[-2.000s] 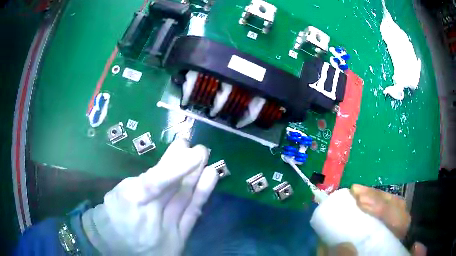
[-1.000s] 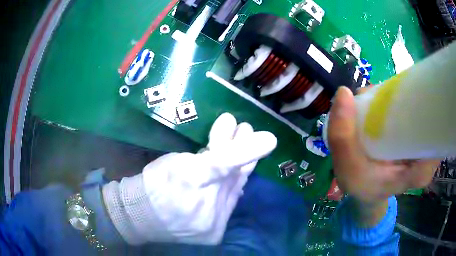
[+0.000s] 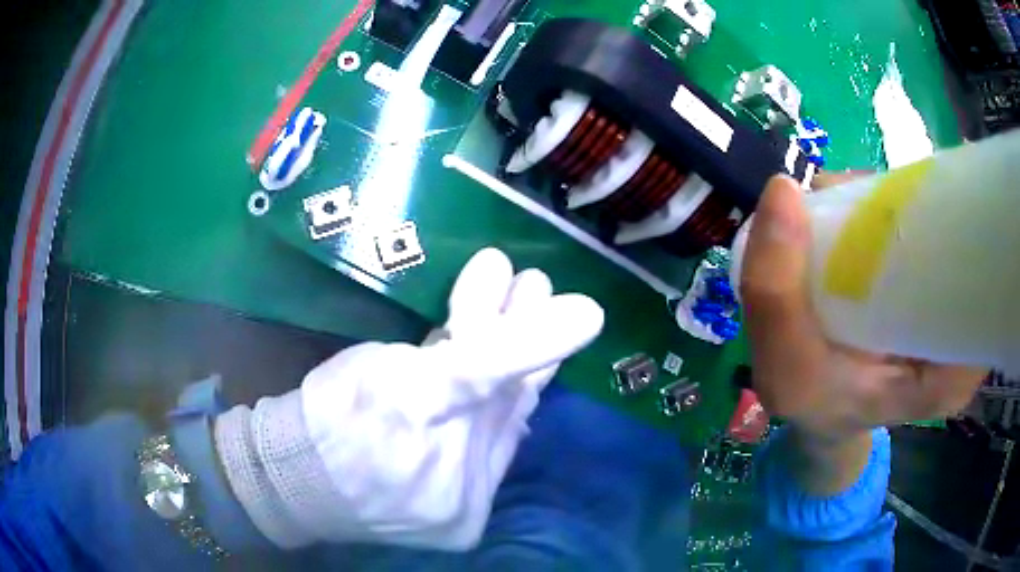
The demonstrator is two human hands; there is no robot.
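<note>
The green circuit board lies at an angle in front of me. It carries a large black oval choke with copper windings and white adhesive stripes. My left hand, in a white glove, is at the board's near edge with its fingers bunched; whether it grips anything is hidden. My bare right hand is wrapped around the white glue dispenser with a yellow patch, tilted over the board's right side. Its nozzle tip is hidden. Blue disc capacitors with white adhesive sit just left of the right hand.
The green mat lies under the board. A white glue-like strip lies on it at the upper right. Part of a red pad shows below the right hand. Smaller green board parts are at the lower right. A curved rail runs down the left.
The dispenser has swung from the lower right up over the board's right side, hiding its nozzle. The left hand has shifted slightly left since one second ago, along with the board in view.
</note>
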